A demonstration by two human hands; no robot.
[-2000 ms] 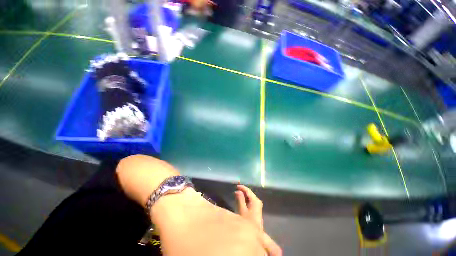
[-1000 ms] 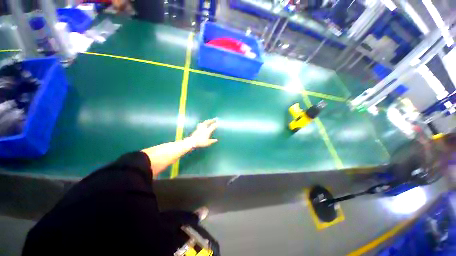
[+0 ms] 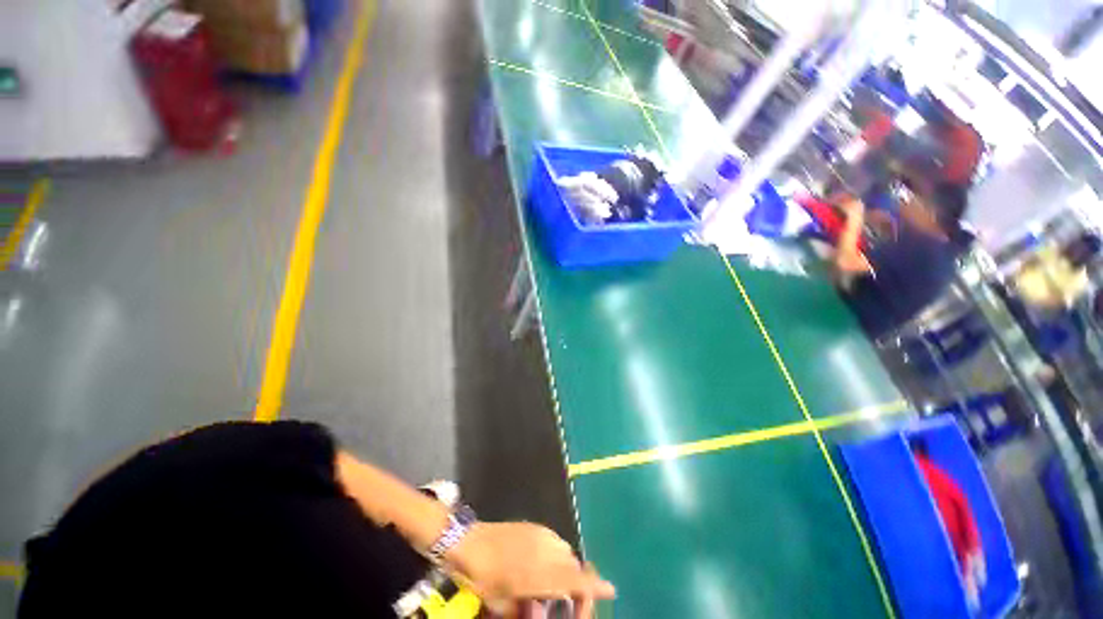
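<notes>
My left hand (image 3: 532, 571), with a metal watch at the wrist, is at the bottom, over the near edge of the green bench (image 3: 653, 363). It is blurred and cut by the lower edge; its fingers point right, and whether it holds anything is unclear. My right hand cannot be made out. A blue bin (image 3: 617, 248) on the bench holds a bundle of black strands with white ends (image 3: 623, 191). Another blue bin (image 3: 889, 496) at the lower right holds red leads (image 3: 953, 508).
A coworker (image 3: 901, 272) leans at the bench's far side, near white posts (image 3: 786, 115) and pale sheets or bags. Grey floor with a yellow line (image 3: 309, 230) lies left. A red object (image 3: 188, 91) and brown boxes (image 3: 260, 36) stand at the upper left.
The view has swung left along the bench, so the bins now appear farther right and the floor aisle shows. The yellow heat gun has left view. My left hand has left the bench's middle.
</notes>
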